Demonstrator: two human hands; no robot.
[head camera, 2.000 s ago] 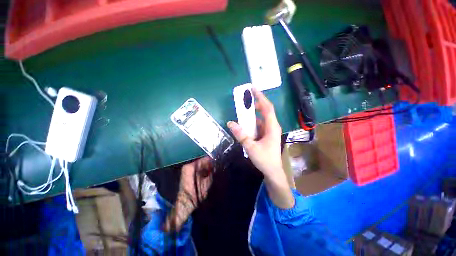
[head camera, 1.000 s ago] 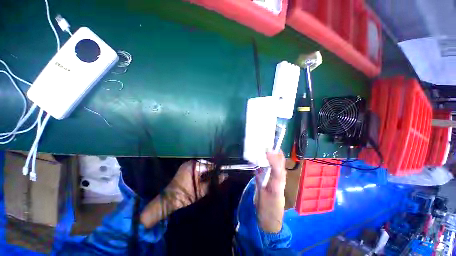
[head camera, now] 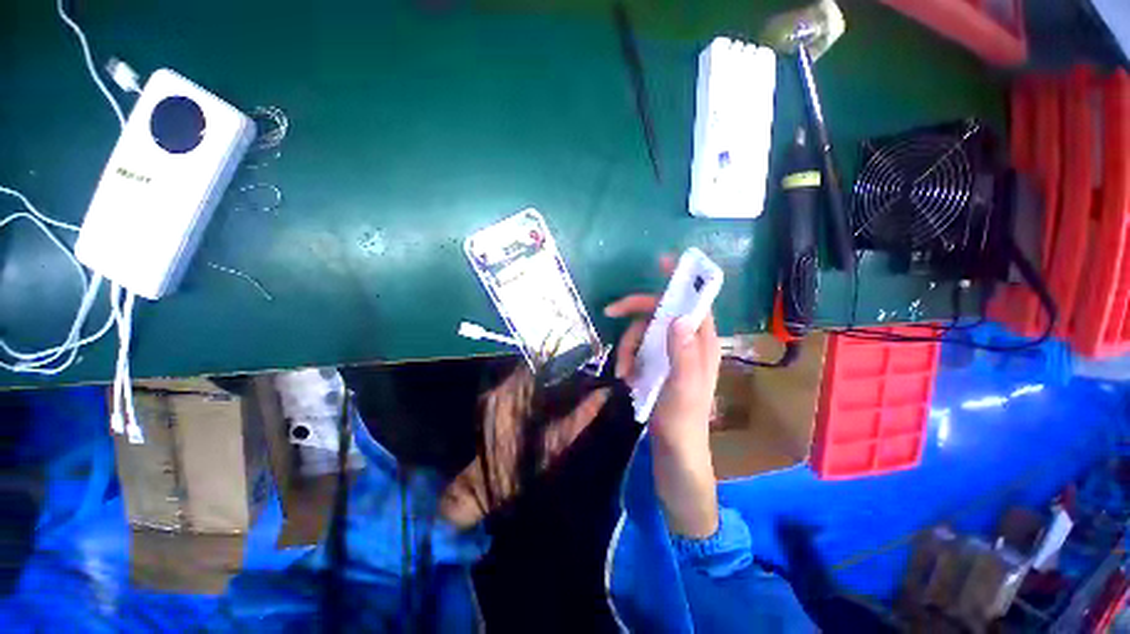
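My left hand, partly hidden by dark strands of hair, holds the lower end of an open power bank inner assembly at the bench's front edge. Its circuit board end points away from me and a short white cable sticks out on its left. My right hand holds a white power bank cover, tilted, just right of the assembly and apart from it. A finished power bank with a round black display and white cables lies at the left.
On the green bench lie a thin dark rod, a white scalloped tray, an electric screwdriver and a hammer. A black fan and red trays stand right. Cardboard boxes and a red tray are below.
Since a second ago, the inner assembly has come up into view face-on in my left hand. The cover in my right hand has turned to a narrow, tilted view. The camera view has shifted.
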